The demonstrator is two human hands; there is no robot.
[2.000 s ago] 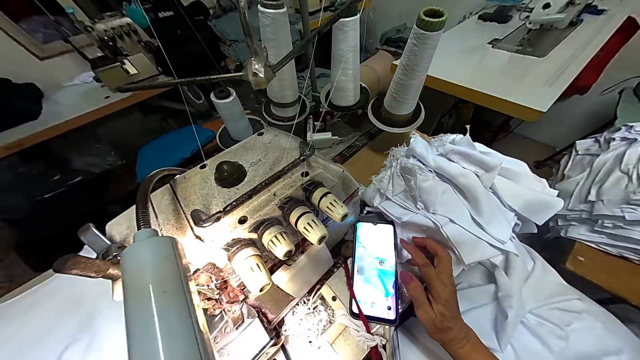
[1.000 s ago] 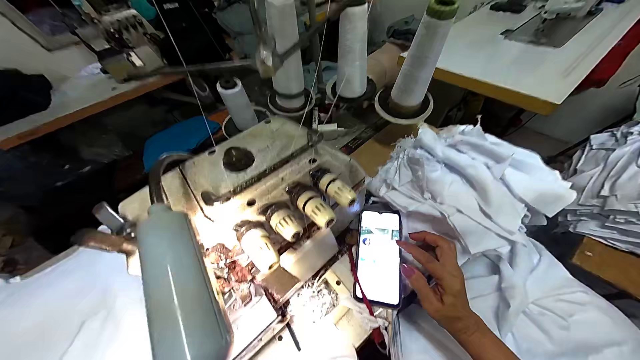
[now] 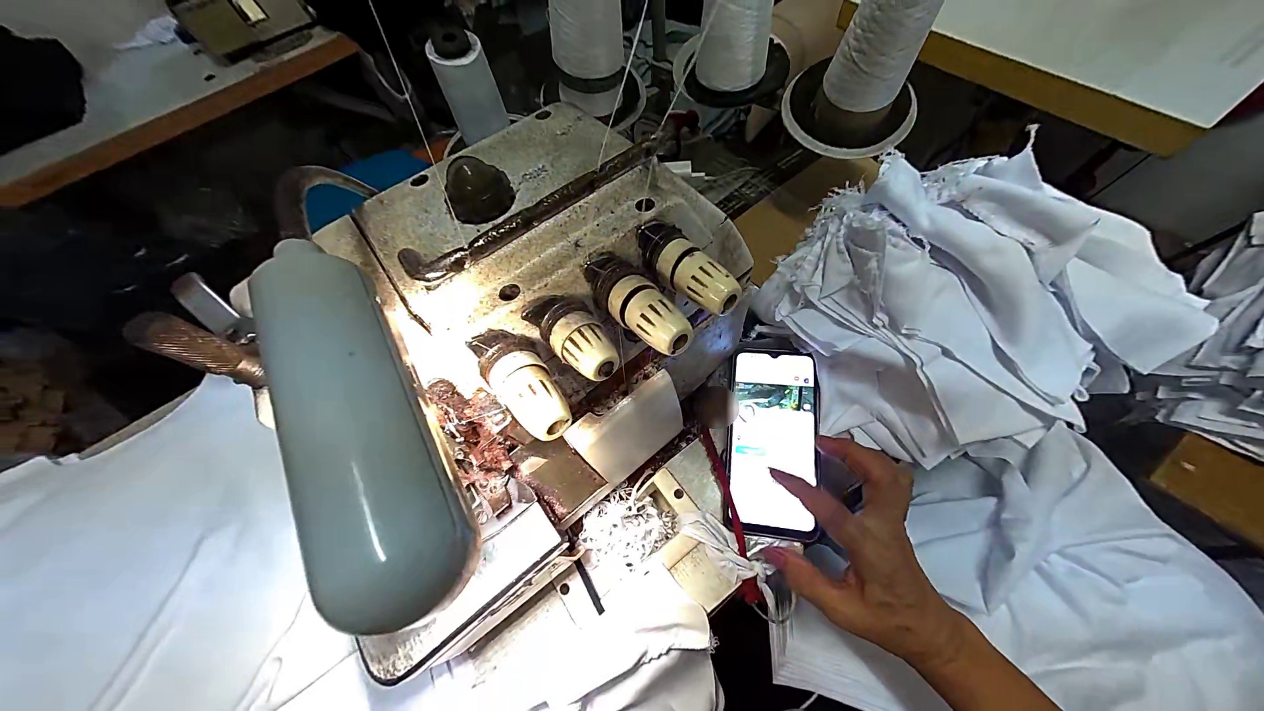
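Note:
My right hand is at the lower right with fingers apart; one fingertip is over the lit screen of a smartphone, and the thumb is near the phone's lower end. The phone leans upright against the right side of an overlock sewing machine, by its cream tension dials. A red cord runs along the phone's left edge, near a knotted white cloth strip. White thread scraps lie beside the machine's working area. My left hand is not in view.
A grey rounded lamp or machine cover stands at left. White cut fabric pieces are piled at right, above more white cloth. Thread cones stand behind the machine. White fabric spreads at lower left; another worktable is at upper right.
The view has moved closer to the machine. My index finger has come from the phone's right edge to over its screen, and the screen's content has changed.

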